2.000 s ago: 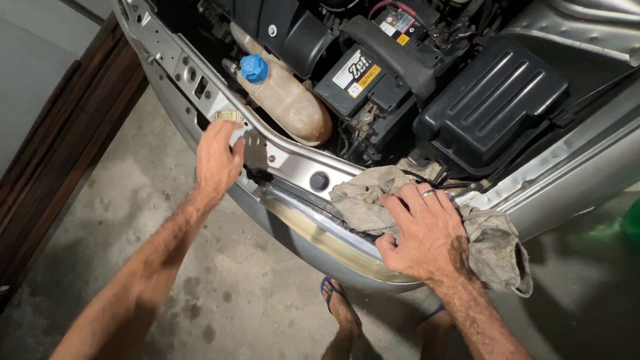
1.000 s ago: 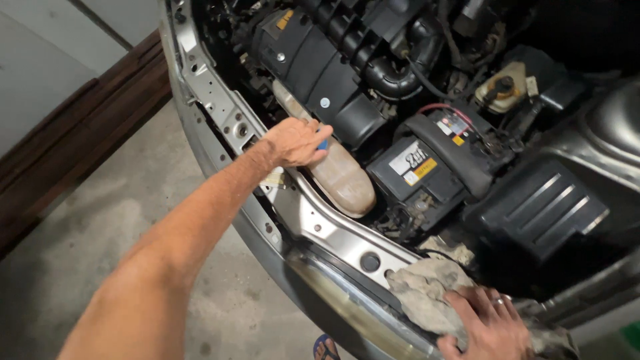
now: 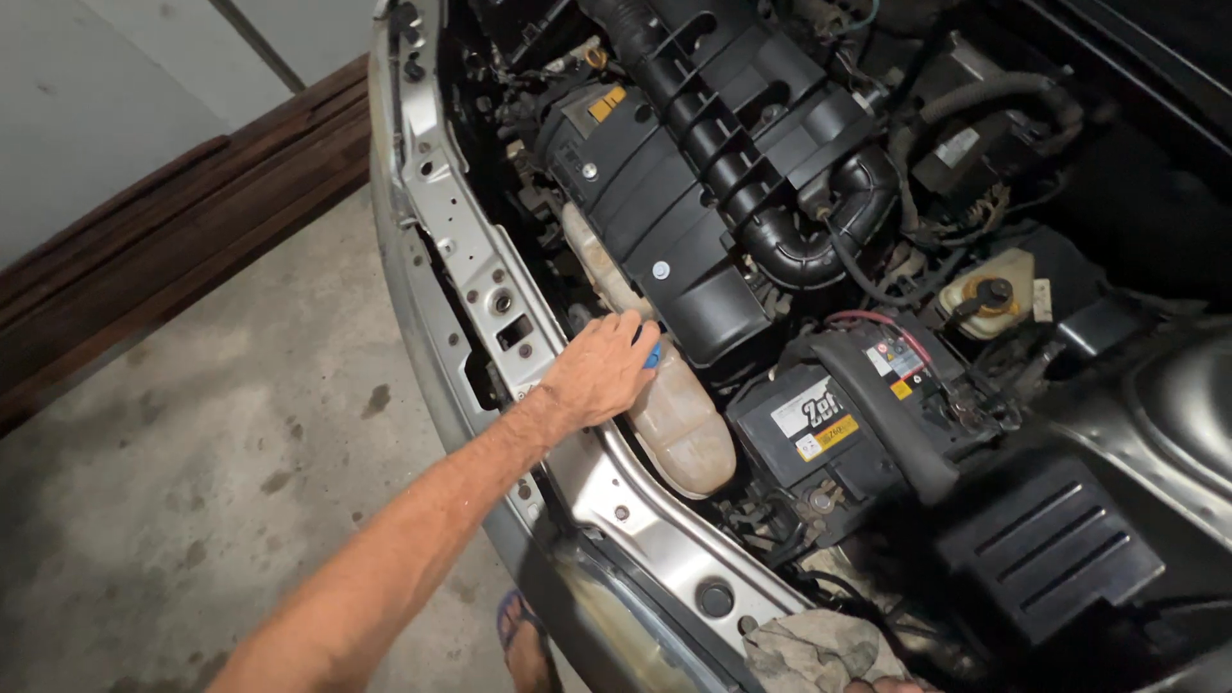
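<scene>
My left hand [image 3: 604, 371] is closed over the blue cap [image 3: 653, 354] of the translucent coolant reservoir [image 3: 681, 428], its fingers hiding most of the cap. The reservoir lies between the silver radiator support panel [image 3: 582, 472] and the black engine cover [image 3: 664, 231]. At the bottom edge, only the fingertips of my right hand [image 3: 885, 685] show, against a crumpled grey cloth [image 3: 818, 647] on the front corner of the car; whether they grip it cannot be told.
A car battery [image 3: 804, 423] sits right of the reservoir, with a brake fluid reservoir [image 3: 987, 294] behind it. A black ribbed box [image 3: 1054, 549] lies at the lower right. The headlight [image 3: 626, 616] is below the panel. Dark wooden boards [image 3: 192, 231] lie on the concrete floor [image 3: 279, 385].
My left hand has moved from the front panel onto the reservoir's blue cap, where it was one second ago too. The view has shifted, leaving my right hand mostly out of frame.
</scene>
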